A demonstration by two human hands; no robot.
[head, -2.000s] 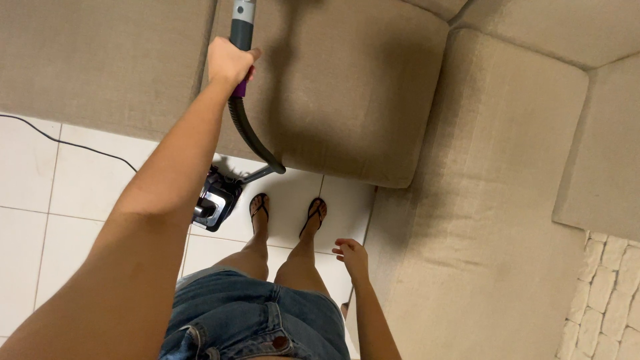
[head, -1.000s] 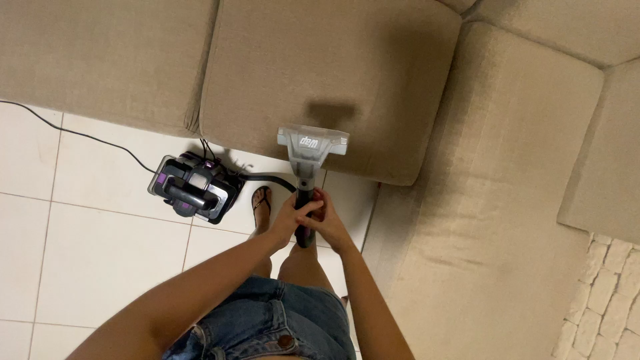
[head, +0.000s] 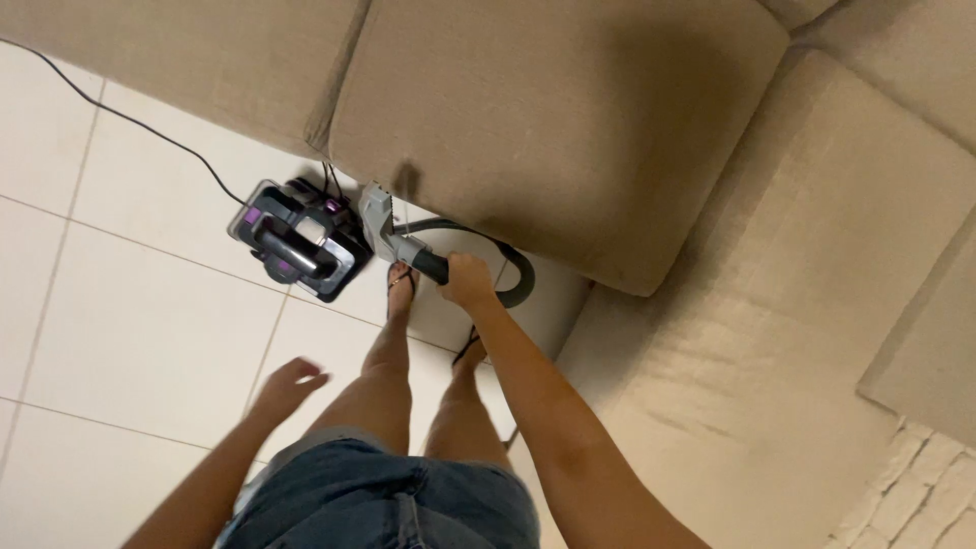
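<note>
My right hand (head: 467, 280) is closed around the dark handle of an upholstery cleaner's hand nozzle (head: 377, 217). The nozzle's grey and clear head points up and left, close beside the black and purple cleaner body (head: 305, 240) on the floor. A dark flexible hose (head: 522, 278) loops from behind the nozzle around past my right hand. My left hand (head: 290, 385) holds nothing; its fingers are slightly curled and blurred, over the tiles below the cleaner body. The beige sofa seat cushion (head: 534, 114) lies just beyond the nozzle.
More sofa sections (head: 747, 366) extend along the right, and another cushion (head: 191, 61) is at the upper left. A black power cord (head: 145, 126) crosses the white tiled floor (head: 168, 328). My sandalled feet (head: 400, 286) stand near the cleaner. Whitish stone-like blocks (head: 923, 488) show at the lower right.
A second ago both hands were together on the nozzle handle. My left hand has let go and moved left; my right hand has kept hold, and the nozzle head has swung toward the cleaner body.
</note>
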